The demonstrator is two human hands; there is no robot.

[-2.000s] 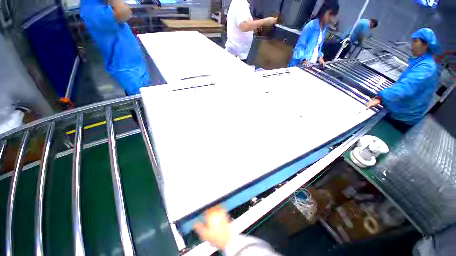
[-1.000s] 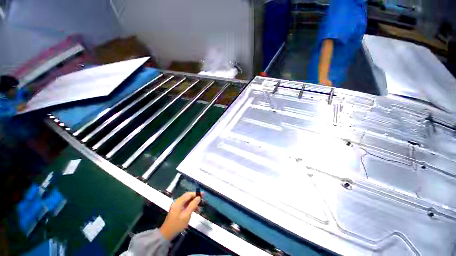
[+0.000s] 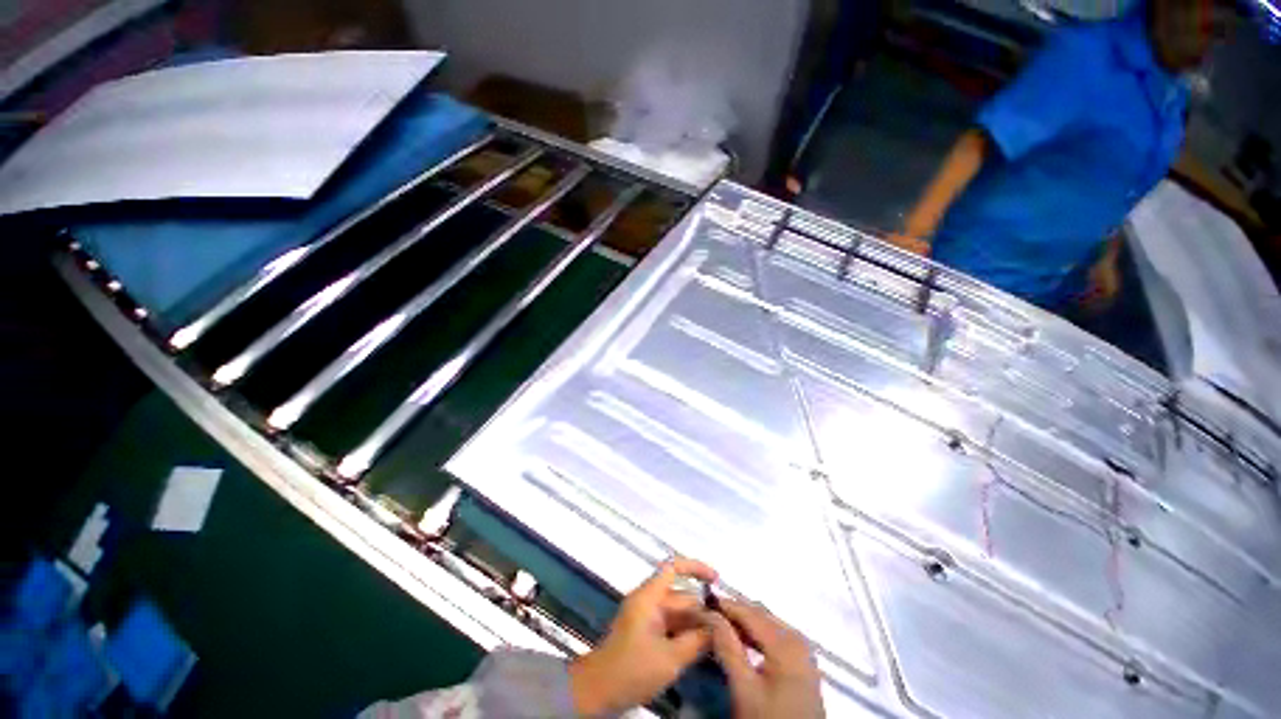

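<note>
A large silver metal back panel (image 3: 731, 421) lies flat, ridged side up, over a blue-teal pad on the line. My left hand (image 3: 646, 639) and my right hand (image 3: 766, 660) meet at the panel's near edge. Their fingertips are together around a small dark piece (image 3: 710, 598), perhaps a pen-like tool. The fingers hide most of it, and I cannot tell which hand bears it. Both hands are bare, and a grey sleeve shows on my left arm.
A roller conveyor (image 3: 377, 309) runs left to a white sheet (image 3: 239, 127) on a blue pad (image 3: 183, 260). A green side table (image 3: 302, 597) holds white cards (image 3: 186, 499) and blue packets (image 3: 148, 653). A person in blue (image 3: 1075, 155) stands at the panel's far side.
The view has swung from a white sheet to the metal panel and moved closer. My left hand has moved right along the near edge, and my right hand has come into view beside it.
</note>
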